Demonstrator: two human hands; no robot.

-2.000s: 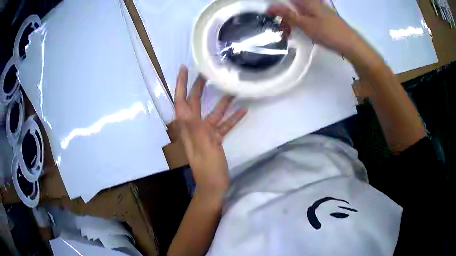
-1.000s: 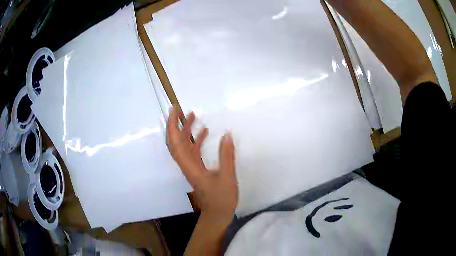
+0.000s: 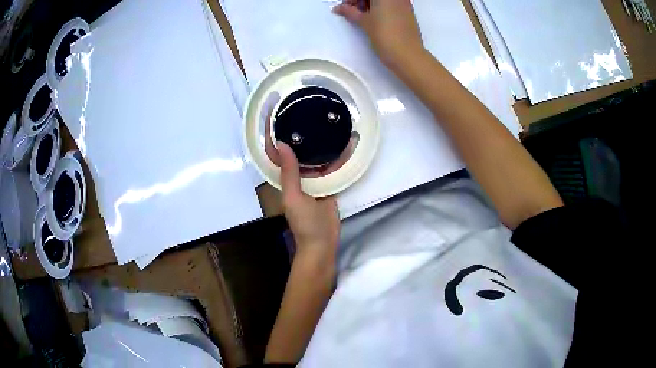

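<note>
An off-white plastic housing (image 3: 365,129) with a plain glossy black centre disc (image 3: 313,133) and two small shiny spots lies tilted over the middle stack of glossy white sheets (image 3: 424,154). My left hand (image 3: 308,205) grips its lower left part, the thumb on top at the disc's edge and the fingers underneath, seen through the slots. My right hand (image 3: 377,21) is at the top edge of the view, at the far part of the middle sheets. Its fingertips are close together; whether they pinch a label I cannot tell.
More glossy sheets lie at left (image 3: 165,122) and at right (image 3: 557,50). Several white rings with dark centres (image 3: 66,198) overlap at far left. Crumpled white sheets (image 3: 155,323) lie low at left. Thin pale rods (image 3: 638,13) show at upper right.
A housing with a plain black disc has come into my left hand, which was empty. My right hand has come back into view at the top, its forearm now across the middle sheets.
</note>
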